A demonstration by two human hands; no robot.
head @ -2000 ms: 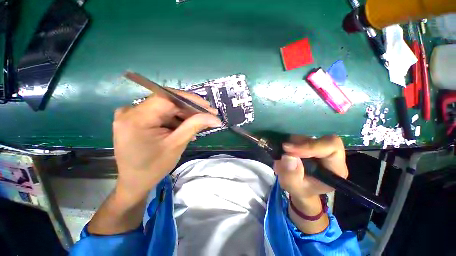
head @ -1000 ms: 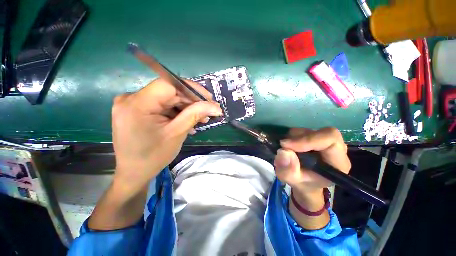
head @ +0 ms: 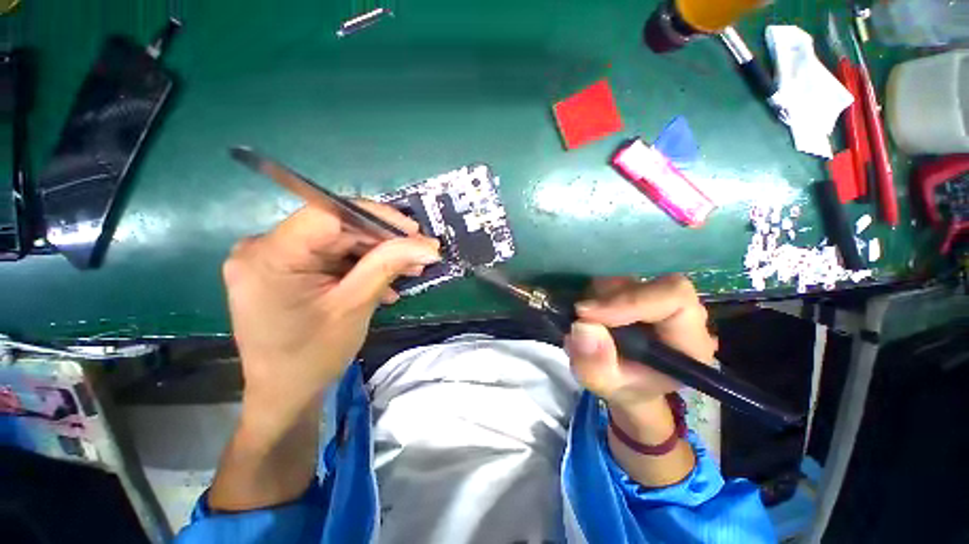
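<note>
The phone's logic board (head: 478, 218), black with silver-white patches, lies near the front edge of the green mat, partly hidden by my left hand. My left hand (head: 319, 271) holds tweezers (head: 308, 191), their tip down at the board's front part. My right hand (head: 643, 335) holds a soldering iron (head: 701, 380) by its black handle. Its metal tip meets the board close to the tweezers' tip; whether the two tips touch cannot be told.
A glossy black display panel (head: 101, 149) lies left. A red square (head: 588, 114), blue pick (head: 677, 140) and pink tube (head: 664, 183) lie right of the board. Small white bits (head: 797, 255) lie near the right front edge. An orange-yellow screwdriver (head: 701, 16) hangs above.
The view has shifted, so the mat's things appear moved left and the hanging screwdriver higher. A small silver part shows fully at the top. Both hands keep their grips, tips still at the board.
</note>
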